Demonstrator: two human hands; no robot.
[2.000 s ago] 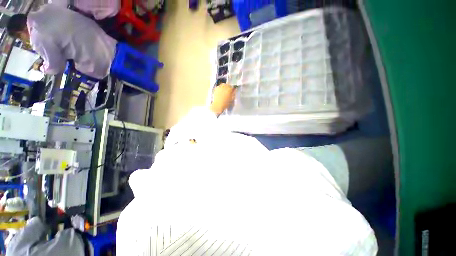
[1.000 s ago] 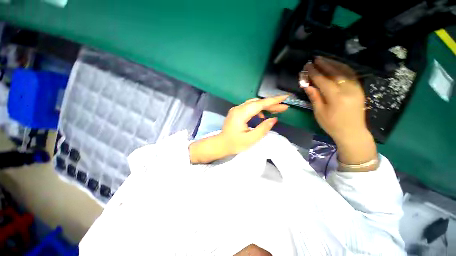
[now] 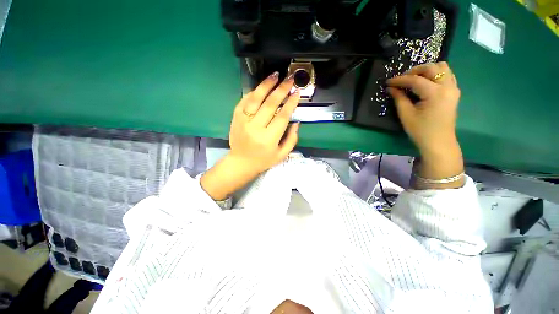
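Observation:
A watch case (image 3: 301,77) with a gold-silver rim and dark round centre sits in the fixture under the black press (image 3: 276,38). My left hand (image 3: 262,122) lies at its left side, fingertips touching the case or fixture edge. My right hand (image 3: 428,101) is over the black parts tray (image 3: 371,110), thumb and forefinger pinched together among small metal parts (image 3: 423,49). Whether a part is between those fingertips cannot be seen. The pale base plate (image 3: 319,114) shows at the press's front edge.
A small clear packet (image 3: 488,30) lies on the green mat (image 3: 122,67) beyond the parts tray. A blister tray (image 3: 104,184) stands lower at left, with dark pieces in its near pockets. A yellow item is at the top right corner.
The view has turned to the bench. My right hand has moved from the press to the parts tray. My left hand has come up to the case, which now sits in the fixture.

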